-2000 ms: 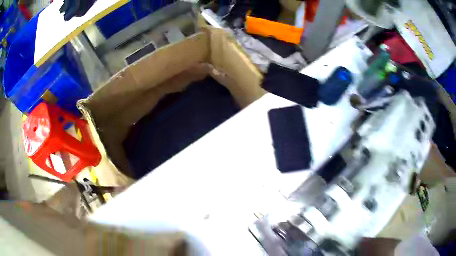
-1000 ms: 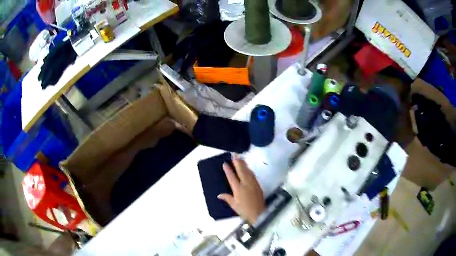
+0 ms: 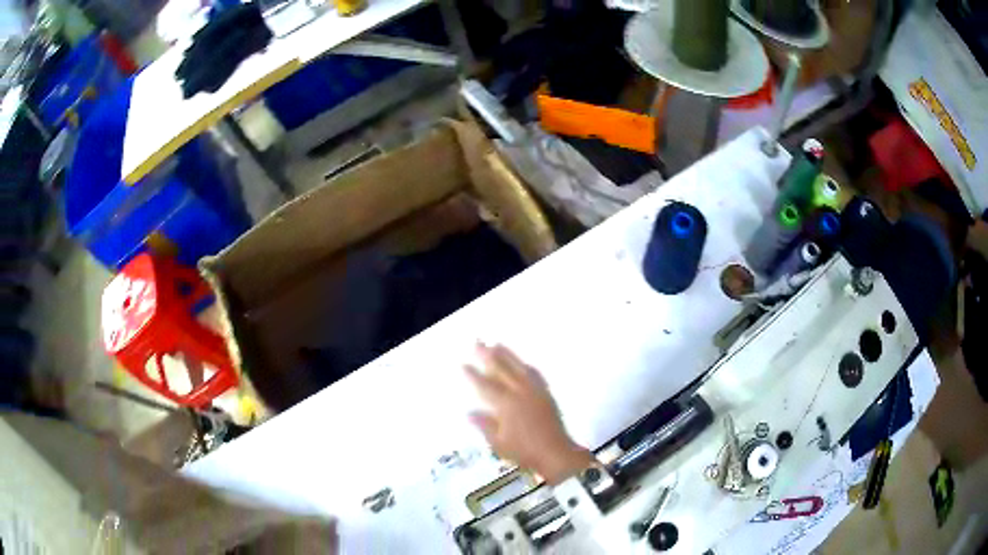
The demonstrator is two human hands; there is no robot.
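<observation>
My right hand (image 3: 523, 417) is over the white tabletop (image 3: 607, 314), behind the sewing machine (image 3: 748, 434). It looks open, fingers apart, with nothing seen in it; the machine hides the wrist. Beyond the table edge stands an open brown carton (image 3: 347, 217) with dark cloth (image 3: 450, 276) inside. A large blurred brown shape (image 3: 173, 504), perhaps cardboard, fills the lower left. My left hand is not in view.
A dark blue thread cone (image 3: 675, 249) stands on the table, with several spools (image 3: 796, 217) at the right. Red-handled snips (image 3: 796, 507) lie on the machine. A red stool (image 3: 163, 331) and blue bins (image 3: 157, 211) are at the left. An orange box (image 3: 596, 117) is behind.
The two black rectangular pieces seen on the tabletop earlier, one under my right hand, are gone from it. My right hand is now over bare tabletop. The view has shifted.
</observation>
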